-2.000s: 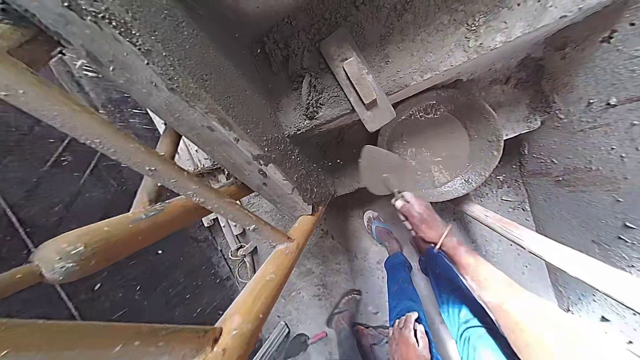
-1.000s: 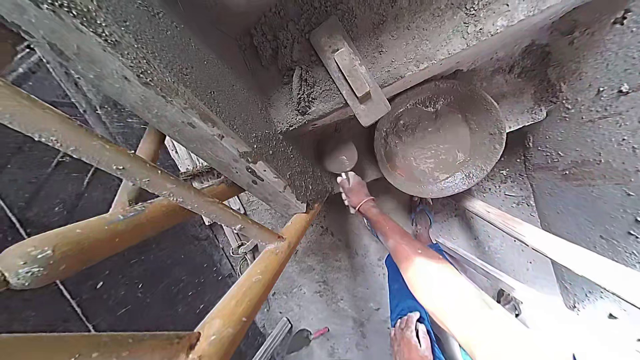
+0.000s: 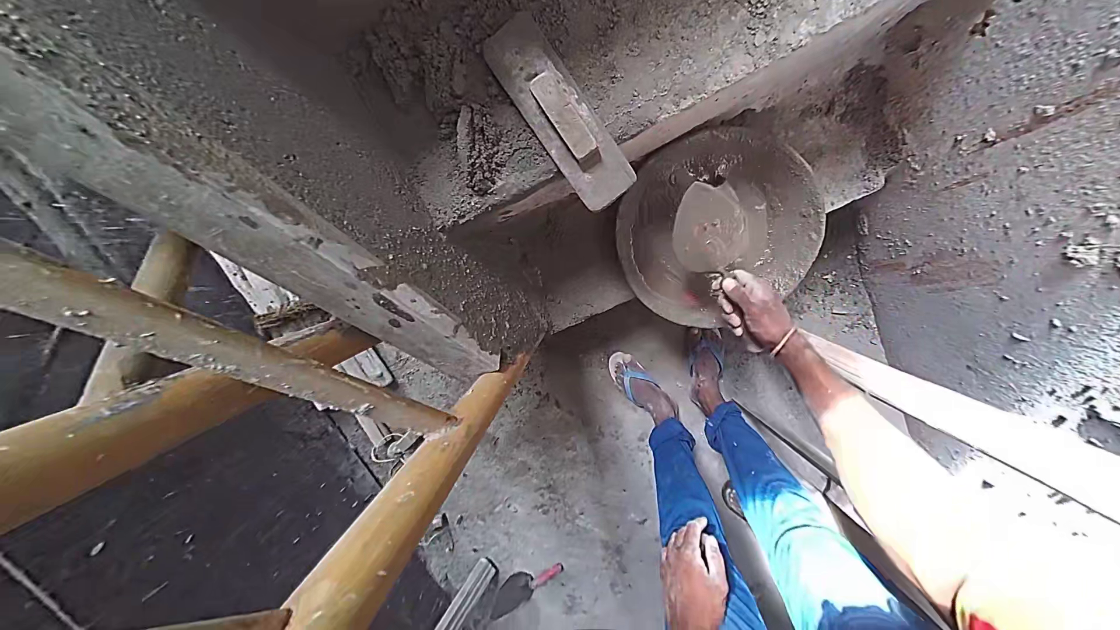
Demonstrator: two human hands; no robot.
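Observation:
My right hand (image 3: 754, 308) is closed around the handle of a trowel (image 3: 710, 229), whose blade lies over the wet grey mix inside a round pan (image 3: 809, 188). A thin band circles that wrist. Resting on my blue-trousered leg is my left hand (image 3: 694, 573), fingers slightly apart and holding nothing. Left of the pan, a plasterer's float (image 3: 604, 179) with a block handle (image 3: 564, 118) lies on the mortar-covered ledge, its lower end close to the pan's rim.
Yellowish poles (image 3: 402, 516) joined like a frame stand at the left, beside a long mortar-spattered board (image 3: 262, 254). A pale wooden plank (image 3: 980, 420) runs from the pan to the lower right. A tool with a red handle (image 3: 548, 575) lies on the floor.
My right hand and the trowel have moved from the corner left of the pan, where they were a second ago, to over the pan. My left hand stays on my leg.

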